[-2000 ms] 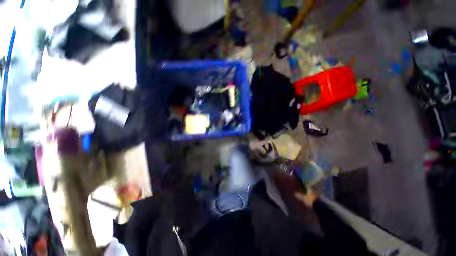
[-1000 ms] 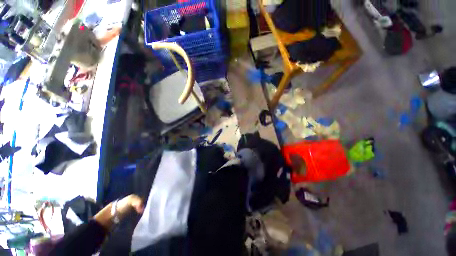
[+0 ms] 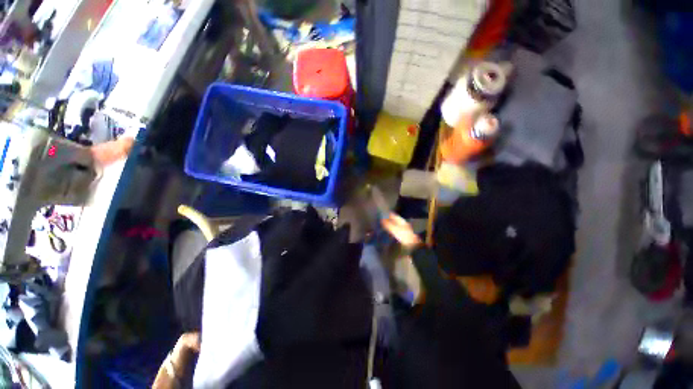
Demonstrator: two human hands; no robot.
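Note:
A large black and light grey fabric bundle (image 3: 232, 304) lies across my front at the bottom centre, its pale panel facing up. My left hand (image 3: 181, 355), with a band at the wrist, is at the bundle's left edge and grips it; its fingers are partly hidden by the cloth. My right hand (image 3: 399, 228) is stretched forward to the right of the bundle, blurred, with its fingers apart and nothing visible in it.
A blue crate (image 3: 266, 186) with dark and pale scraps stands ahead, with a red stool or bin (image 3: 322, 72) beyond. A curved chair back (image 3: 196, 220) is close left. White sewing table (image 3: 99, 228) runs along the left. Thread cones (image 3: 490, 76) and a black cloth heap (image 3: 505, 228) are right.
The view has moved forward; the blue crate is nearer and the red stool on the floor has left view. My right hand has come into view. My left hand has shifted down beside the bundle.

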